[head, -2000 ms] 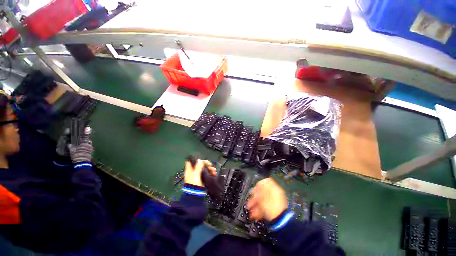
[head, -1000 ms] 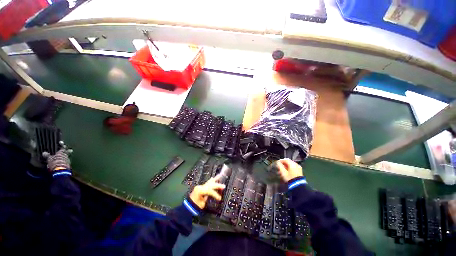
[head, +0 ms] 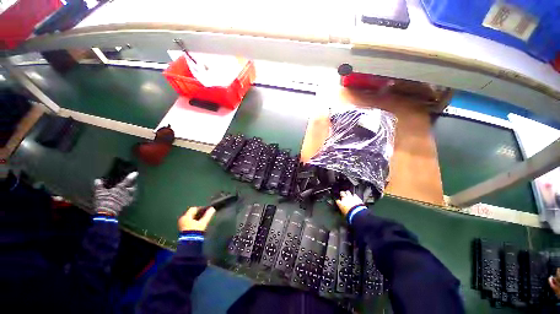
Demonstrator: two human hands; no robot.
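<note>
My left hand [head: 195,219] holds a black remote control [head: 216,205] by one end, over the green bench left of the rows. My right hand [head: 349,202] is at the open mouth of the clear plastic bag [head: 359,144], among loose black battery covers [head: 319,183]; its fingertips are partly hidden, and I cannot tell if it grips one. A row of black remotes [head: 291,244] lies side by side, buttons up, in front of me. A second row of remotes [head: 256,160] lies behind it, left of the bag.
A red parts bin [head: 212,86] stands on a white sheet [head: 198,124]. Cardboard [head: 416,153] lies under the bag. A dark red object [head: 155,147] lies on the bench [head: 178,184]. A neighbour's gloved hand [head: 115,195] is at left; more remotes [head: 507,270] lie right. A shelf [head: 288,46] crosses above.
The remote lying alone at the left is now lifted in my left hand, which has moved left. My right hand has moved down against the bag's mouth. The neighbour's gloved hand has moved right.
</note>
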